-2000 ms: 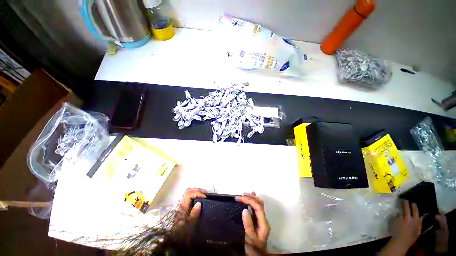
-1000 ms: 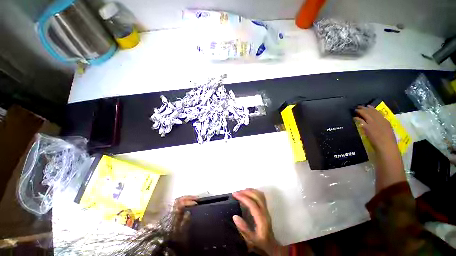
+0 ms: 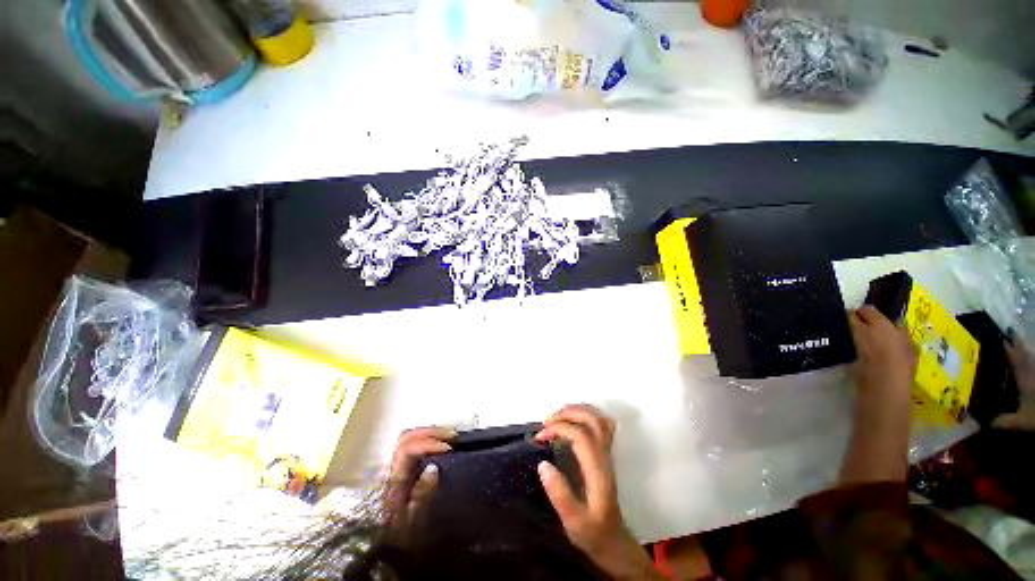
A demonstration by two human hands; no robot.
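Observation:
A matte black box (image 3: 494,488) is at the bottom centre, cut off by the lower edge. My left hand (image 3: 418,477) holds its left side, partly hidden by strands of hair. My right hand (image 3: 585,482) holds its right side, fingers at the top edge and thumb on the face. A dark slot shows along the box's top edge. A yellow box (image 3: 267,409) with a black end lies to the left. A heap of white-grey short cables (image 3: 465,225) lies on the black strip.
A black box (image 3: 777,289) beside a yellow sleeve (image 3: 681,284) stands right of centre. A co-worker's hand (image 3: 883,358) holds a yellow sleeve (image 3: 942,352) at far right. A phone (image 3: 230,250), an open bag of cables (image 3: 108,363), a kettle (image 3: 170,45) and a white bag (image 3: 533,51) surround the workspace.
My hands still hold the black box; the fingers have shifted slightly at its top edge. The co-worker's hands have brought a yellow sleeve and black box together at the right.

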